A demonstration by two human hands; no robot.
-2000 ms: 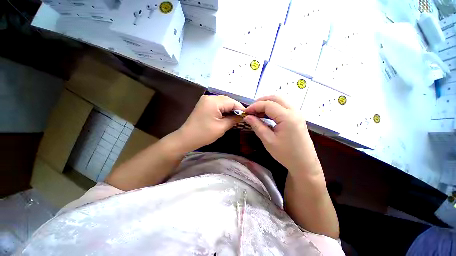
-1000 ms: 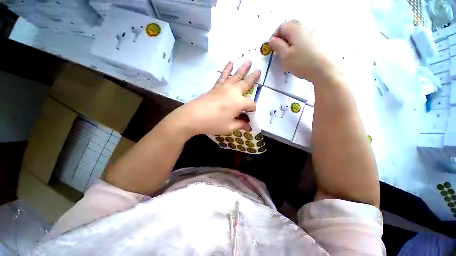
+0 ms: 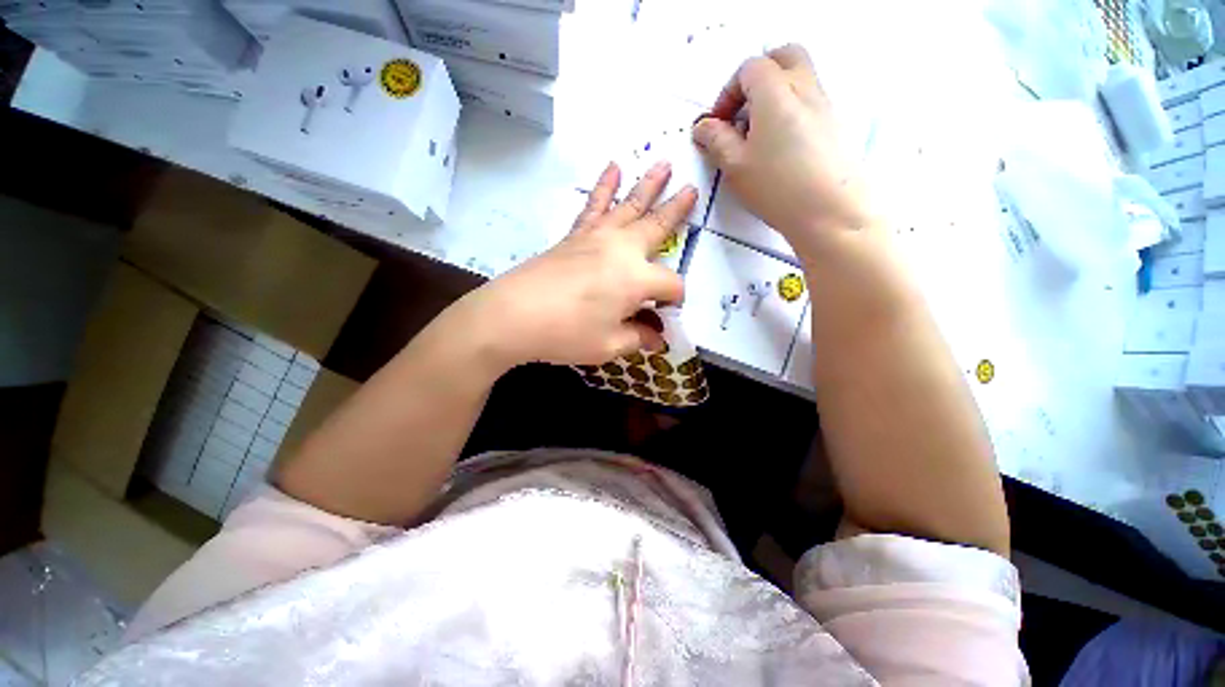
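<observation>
My left hand (image 3: pixel 578 295) lies over the front box row with its fingers spread on a white earbud box. A sticker sheet (image 3: pixel 658 379) with rows of gold discs hangs below its palm, held at the thumb. My right hand (image 3: pixel 782 141) is farther forward, thumb and fingertips pinched at the corner of another white box (image 3: pixel 658 128). A small dark-gold edge of a round sticker shows at the fingertips; the rest is hidden. A front-row box (image 3: pixel 742 306) bears a gold sticker (image 3: pixel 791 286).
Stacked boxes (image 3: pixel 352 121) stand at left. An open brown carton (image 3: pixel 114 389) packed with white boxes is below the table. Crumpled translucent plastic (image 3: pixel 1075 201) and more stacked boxes (image 3: pixel 1182 255) are at right. Another sticker sheet (image 3: pixel 1196 517) and purple cloth (image 3: pixel 1142 658) show lower right.
My hands were together over the table edge at first. They then parted: the left onto the front row with the sheet, the right forward to a box corner. Since then the right fingertips have shifted slightly left.
</observation>
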